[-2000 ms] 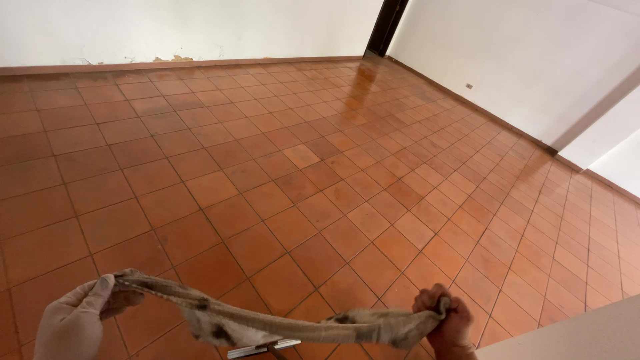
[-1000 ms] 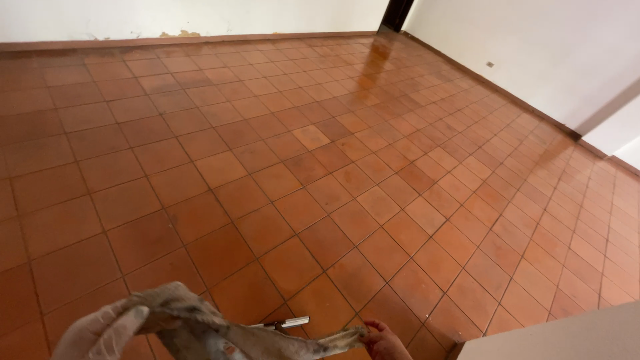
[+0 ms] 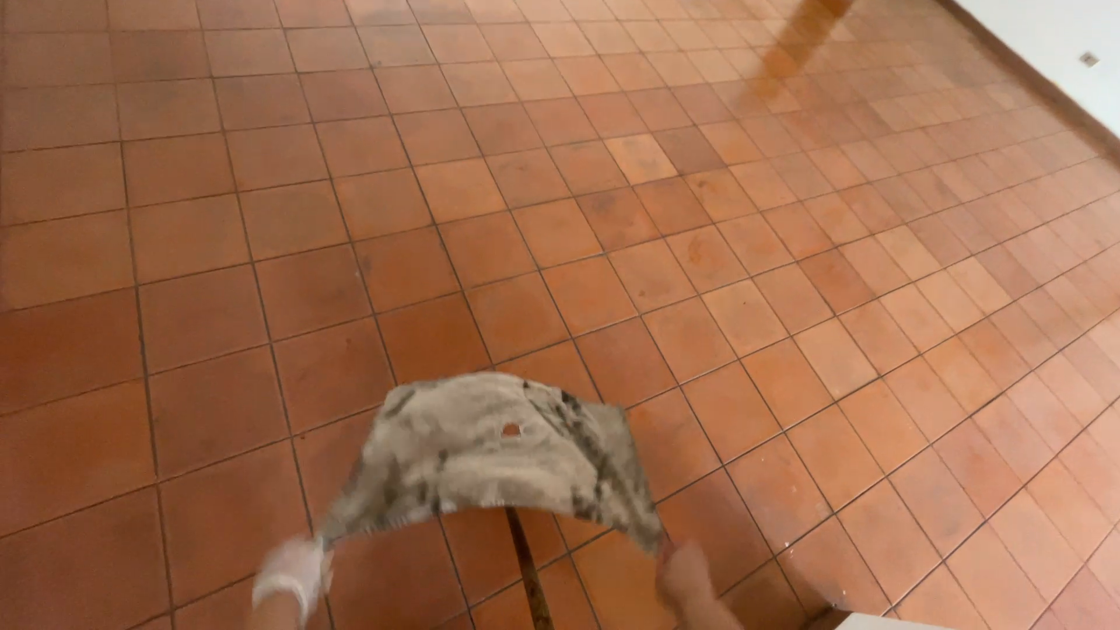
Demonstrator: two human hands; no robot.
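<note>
A stained beige cloth [image 3: 472,446] with dark blotches and a small hole near its middle is spread out in the air above the tiled floor. My left hand [image 3: 290,577], in a white glove, grips its near left corner. Bare and slightly blurred, my right hand [image 3: 685,573] pinches the near right corner. Below the cloth's near edge a thin dark stick or handle [image 3: 529,569] runs down to the bottom of the view; its far end is hidden behind the cloth.
Terracotta floor tiles [image 3: 315,289] fill most of the view. A white wall [image 3: 1050,44] with a small outlet and a reddish baseboard [image 3: 1032,83] stands at the upper right. A pale surface edge [image 3: 888,622] shows at the bottom right.
The cloth hung as a narrow bunched strip between my hands and is now opened out wide, billowing away from me. The view has tilted down toward the floor.
</note>
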